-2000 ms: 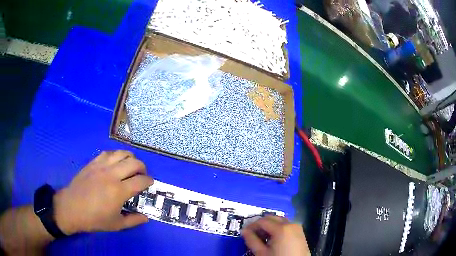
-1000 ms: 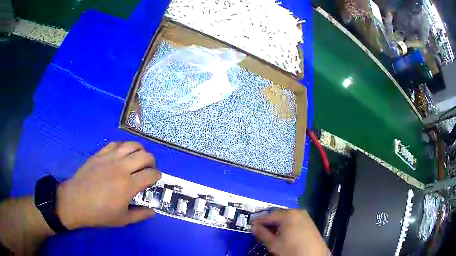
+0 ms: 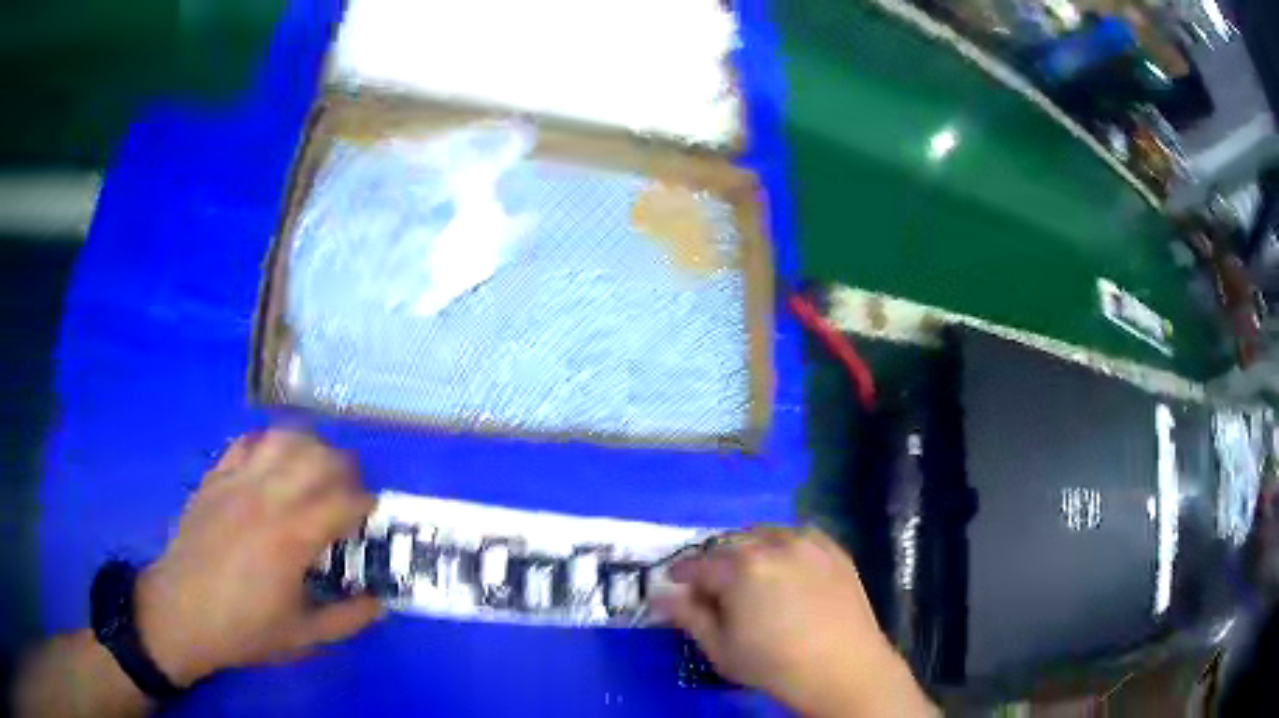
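A long black circuit board with pale blocks (image 3: 537, 578) lies on a white base strip (image 3: 477, 519) on the blue sheet in front of me. My left hand (image 3: 267, 540) grips the left end of the board and strip between thumb and fingers; a dark band is on the wrist. My right hand (image 3: 772, 610) has its fingertips closed on the right end of the board. The right fingers hide that end. The picture is blurred.
A shallow carton of screws (image 3: 603, 351) with a clear bag (image 3: 470, 211) lies beyond the board. A carton of white parts (image 3: 540, 56) is behind it. Red handles (image 3: 837, 351), a black crate (image 3: 1052, 491) and the green conveyor (image 3: 968, 211) are at the right.
The view has shifted and blurred, so the cartons appear further left. Both hands stay at the ends of the board; the right hand's fingers have shifted slightly on its end.
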